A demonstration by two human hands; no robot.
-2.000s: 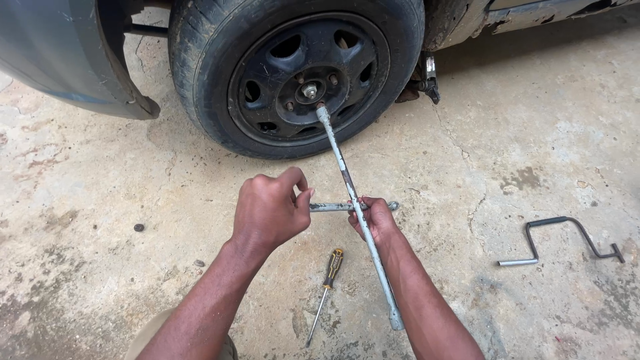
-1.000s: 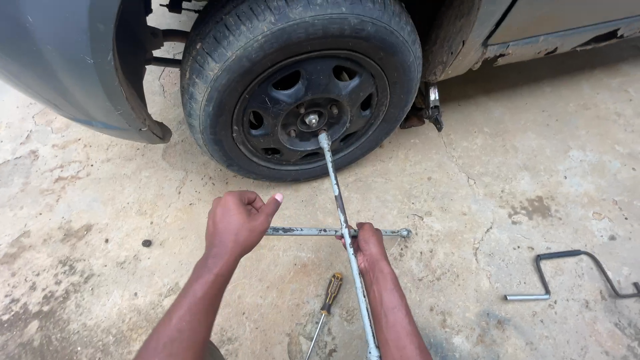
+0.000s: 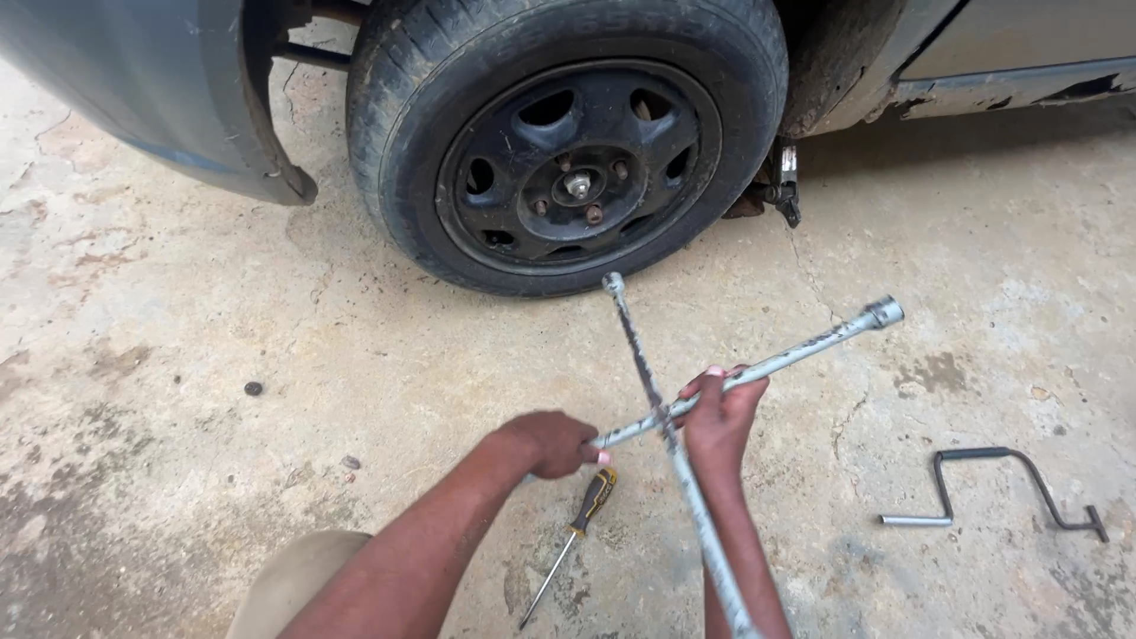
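A four-way lug wrench (image 3: 661, 417), grey with chipped paint, is held off the wheel in both hands. My left hand (image 3: 552, 444) closes on its left arm. My right hand (image 3: 723, 413) grips the opposite arm near the crossing, with that arm's wide socket pointing right. Another socket end points up toward the tire (image 3: 568, 284) and stands apart from the wheel hub. On the black steel wheel (image 3: 581, 191), studs or nuts surround the centre hub nut. Below my left hand lies a screwdriver (image 3: 593, 501) with a black and yellow handle.
A bent crank handle (image 3: 972, 453) lies on the concrete ground (image 3: 399, 355) at the right. Behind the wheel, part of a jack (image 3: 787, 182) shows under the rusted sill (image 3: 1021, 98). The grey bumper (image 3: 177, 106) hangs at upper left. My knee (image 3: 293, 577) is at the bottom.
The lug wrench has come off the wheel and been turned, its socket end now away from the studs. My left hand, open beside the bar one second ago, now holds it.
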